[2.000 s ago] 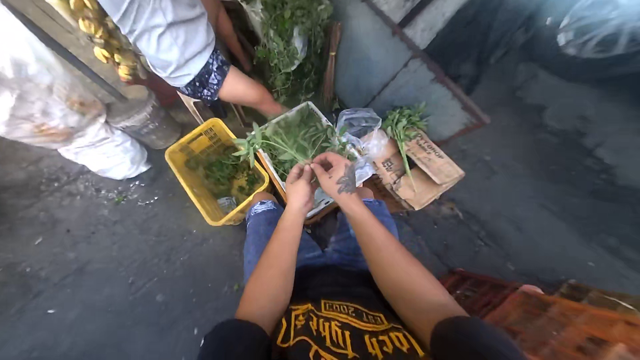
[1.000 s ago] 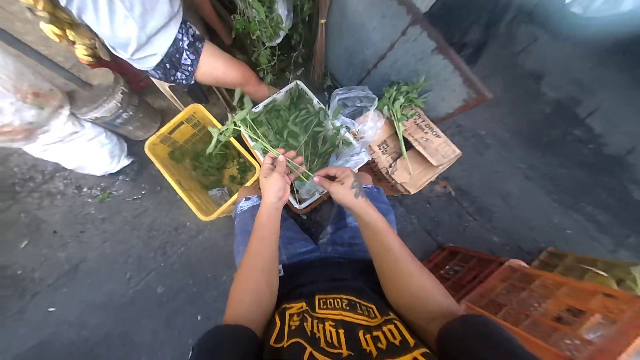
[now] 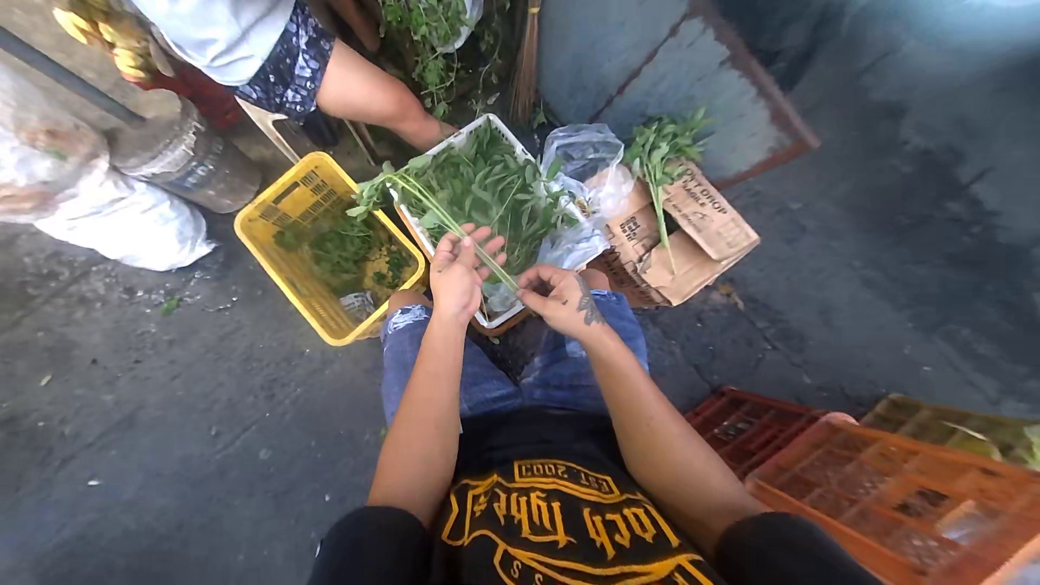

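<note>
Long green leafy stems lie across my left hand, whose palm is turned up with the fingers loosely curled around them. My right hand pinches the lower stem ends between thumb and fingers. Beneath the stems, a white plastic crate in front of my knees is heaped with leafy greens. Left of it, a yellow plastic crate holds loose greens and scraps. To the right, a bunch of leafy stems rests on flattened cardboard, beside clear plastic bags.
Another person's arm reaches to the white crate's far edge. A bucket and a white sack stand at left. A broom and a metal sheet are beyond. Orange and red crates sit at lower right.
My hands were close together on the stems two seconds ago; they are now apart, with the left palm turned up. The stems now stretch long from my right fingers toward the upper left.
</note>
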